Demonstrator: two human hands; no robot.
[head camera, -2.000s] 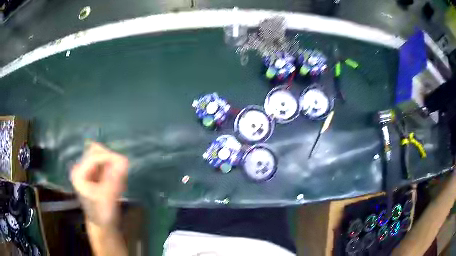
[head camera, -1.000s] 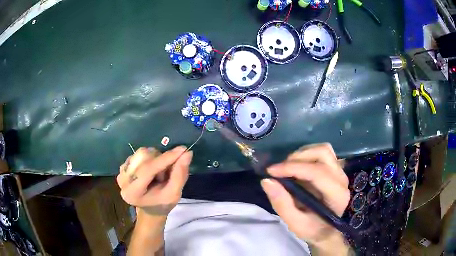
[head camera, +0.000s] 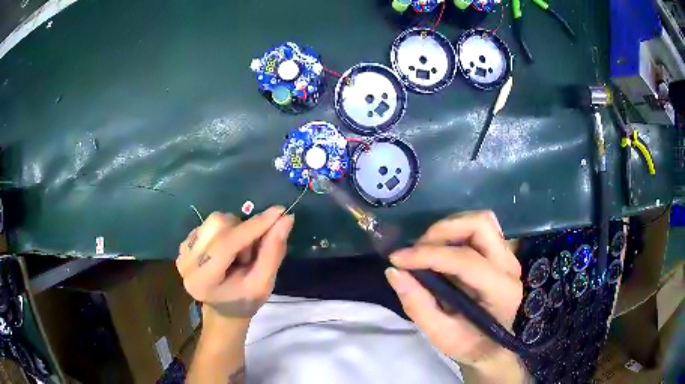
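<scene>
A blue circuit board (head camera: 299, 150) with a white round centre lies on the dark green mat, joined by thin red wires to a black-rimmed pale base cover (head camera: 384, 171) on its right. My left hand (head camera: 236, 259) pinches a thin strand of solder wire (head camera: 297, 202), whose end is near the board's lower edge. My right hand (head camera: 454, 285) holds the black handle of a soldering iron (head camera: 366, 220). Its shaft points up-left, with the tip at the board's lower edge by the green part. Whether tip and wire touch cannot be told.
Another board (head camera: 288, 71) and cover (head camera: 370, 98) lie above. Two more covers (head camera: 423, 60) (head camera: 484, 58) lie at upper right, their boards cut off. A pale-handled tool (head camera: 502, 97), hammer (head camera: 598, 142) and yellow-handled pliers (head camera: 642, 152) lie right. Lit units (head camera: 581, 257) sit below right.
From two seconds ago, both hands have come to the near board, now with solder wire and soldering iron. Over the last second they have barely moved; the view has shifted slightly.
</scene>
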